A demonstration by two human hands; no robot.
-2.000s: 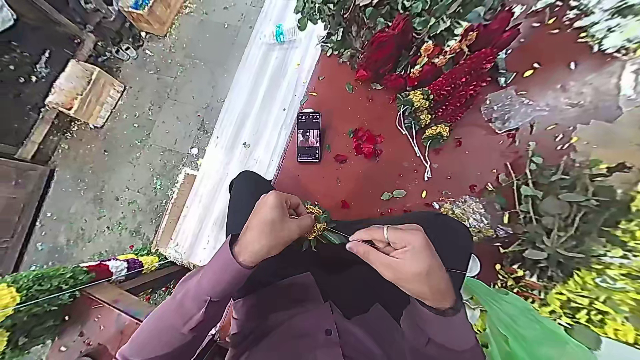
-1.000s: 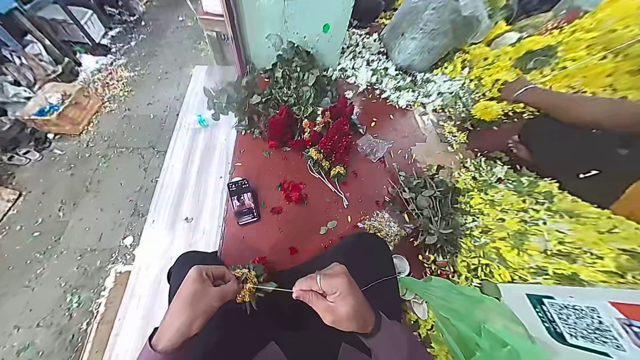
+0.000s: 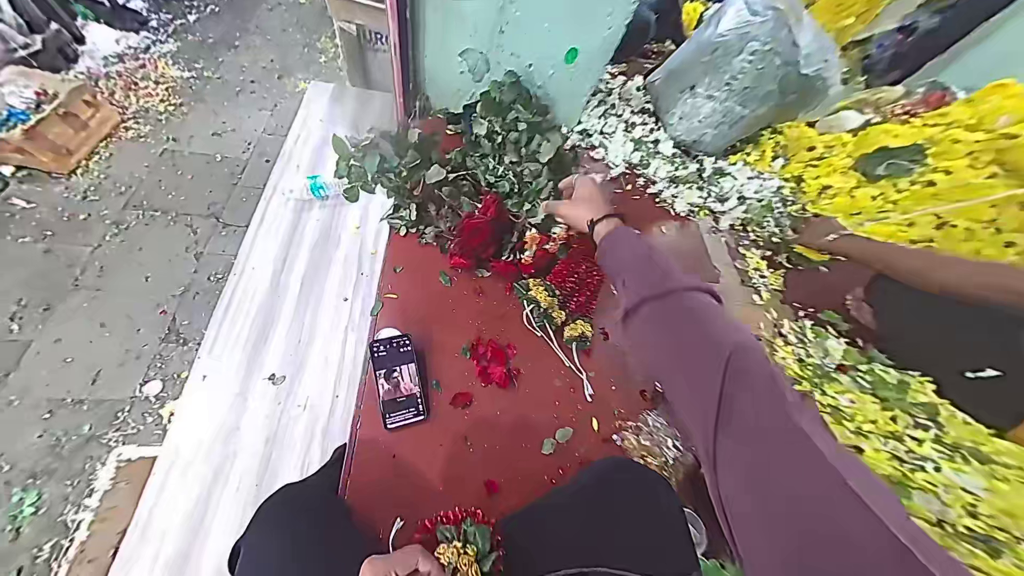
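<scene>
At the bottom edge, my left hand (image 3: 402, 562) is partly in view, its fingers against a small bunch of red and yellow flowers with green leaves (image 3: 466, 540) between my knees. My right hand (image 3: 582, 204) is stretched far forward to the right side of the leafy green stems (image 3: 516, 132), fingers bent; whether it holds anything cannot be told. Just below it lie dark red roses (image 3: 482, 230), a red flower string (image 3: 576, 280) and yellow flower clusters with white string ends (image 3: 544, 301).
A lit phone (image 3: 399, 381) and red petals (image 3: 491, 362) lie on the red surface (image 3: 432, 456). A grey plastic bag (image 3: 740, 76) stands among white and yellow flowers (image 3: 864, 188). Another person's arm (image 3: 920, 260) reaches in at the right. A bottle (image 3: 318, 187) lies on the white ledge.
My right hand has left the small flower bunch and the thread and moved forward to the green stems. My left hand stays low by the bunch. The view has shifted.
</scene>
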